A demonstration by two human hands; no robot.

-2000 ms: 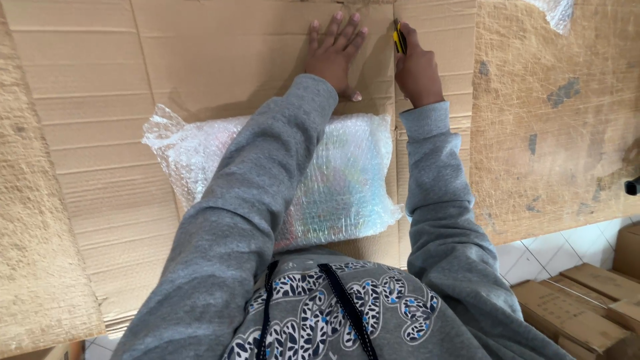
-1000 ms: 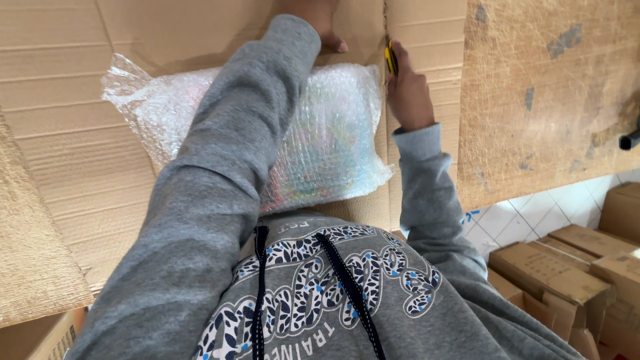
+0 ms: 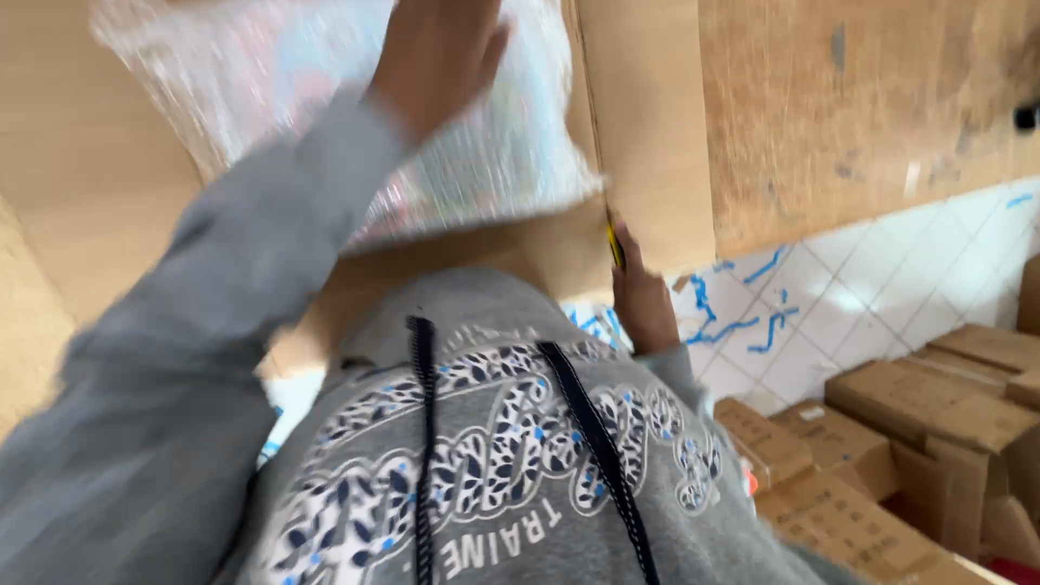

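A yellow and black utility knife point(image 3: 616, 244) is in my right hand point(image 3: 642, 301), near the front edge of a large cardboard sheet point(image 3: 650, 122). A dark cut or crease line runs up the cardboard from the knife, to the right of a bubble-wrapped package point(image 3: 487, 162). The package lies on the cardboard, with pink and light blue showing through its wrap. Over the package is my left hand point(image 3: 443, 65), blurred and cut off by the top of the view; whether it presses on the wrap cannot be told. Its fingertips are mostly hidden.
The cardboard rests on a worn wooden tabletop point(image 3: 812, 122). A small black object point(image 3: 1025, 118) is at the far right. Below lies a white tiled floor point(image 3: 861, 260) with blue strips scattered on it. Several cardboard boxes point(image 3: 918, 406) are piled at the lower right.
My right hand has moved with the knife along the line toward my body, down to the cardboard's front edge. My left hand has come from beyond the package to over it. The view has shifted.
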